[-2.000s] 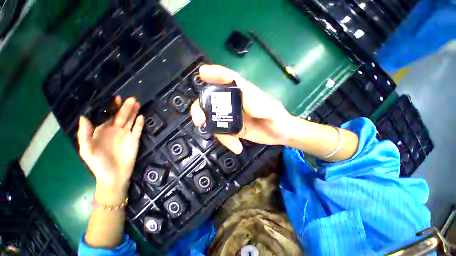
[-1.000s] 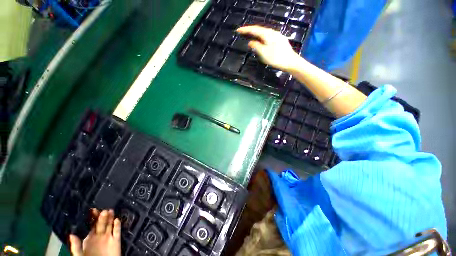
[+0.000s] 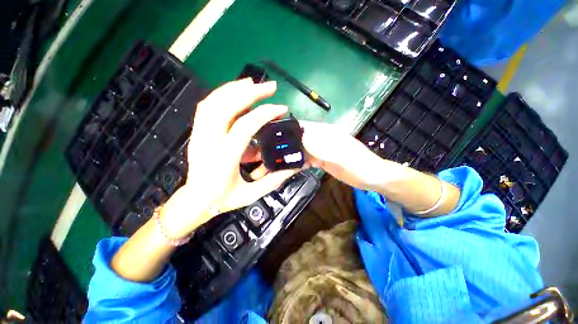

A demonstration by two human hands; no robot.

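Observation:
A black watch body (image 3: 280, 144) is held up, its lit screen showing small white, blue and red marks. My left hand (image 3: 218, 152) grips its left side, with the thumb below and fingers above. My right hand (image 3: 336, 152) holds its right edge; its fingertips are partly hidden. Behind and below my left hand lies the black component tray (image 3: 114, 136), with several watches sensor side up in its pockets, including one near the front (image 3: 231, 237). The arms and hands cover much of the tray.
A small black watch unit (image 3: 253, 71) sits on the green surface beside a thin black pen (image 3: 304, 88) with a yellow band. Other black gridded trays lie at the top right (image 3: 393, 28), right (image 3: 437, 104), far right (image 3: 521, 158) and lower left (image 3: 54, 285).
My right hand has come back from over the upper right tray. My left hand has risen from the component tray. Both hands now hold a lit watch in front of me. The view has shifted.

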